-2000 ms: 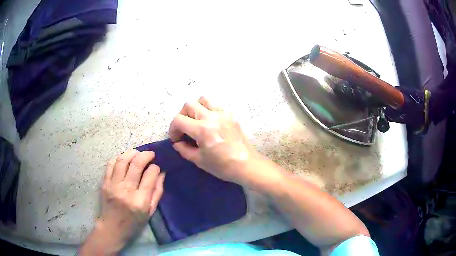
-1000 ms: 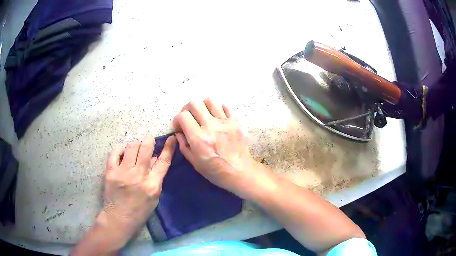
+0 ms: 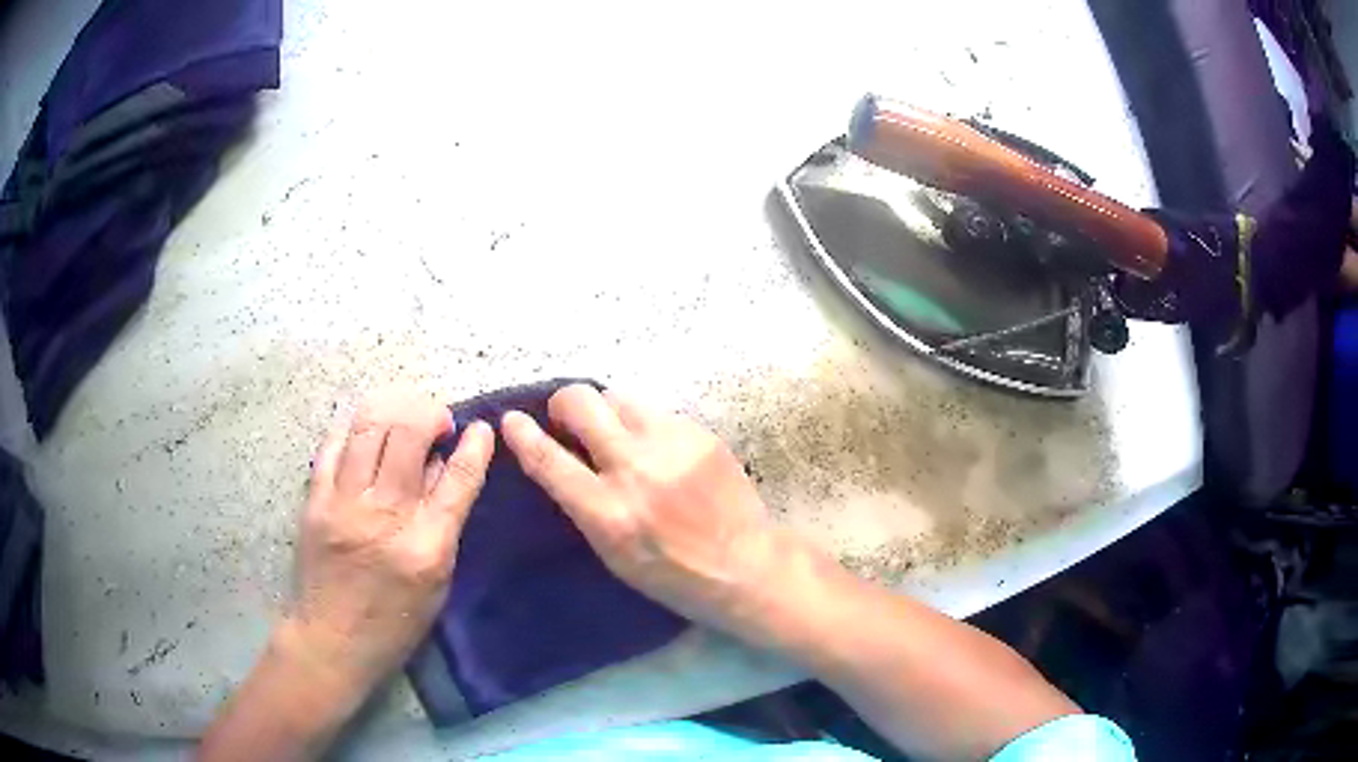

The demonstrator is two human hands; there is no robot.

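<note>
A navy-purple garment piece (image 3: pixel 544 588) lies at the table's front edge, its face up, with a grey strip along its left edge. My left hand (image 3: pixel 384 521) lies over its upper left corner, thumb and fingers pinching the far edge. My right hand (image 3: pixel 655 499) pinches the same far edge at the right, thumb close to the left thumb. A dark strip of that edge shows raised between and beyond the fingers. The fingertips under the cloth are hidden.
An iron (image 3: pixel 938 246) with an orange-brown handle rests at the right on the stained white table (image 3: pixel 953 491). A navy and grey pile (image 3: pixel 119 194) lies upper left, a darker bunch (image 3: pixel 21 581) lower left. A purple padded board (image 3: pixel 1214 134) runs along the right.
My hands have come closer together at the far edge, with the right thumb now lying on the face. The far edge now shows as a raised dark strip. The view has shifted slightly.
</note>
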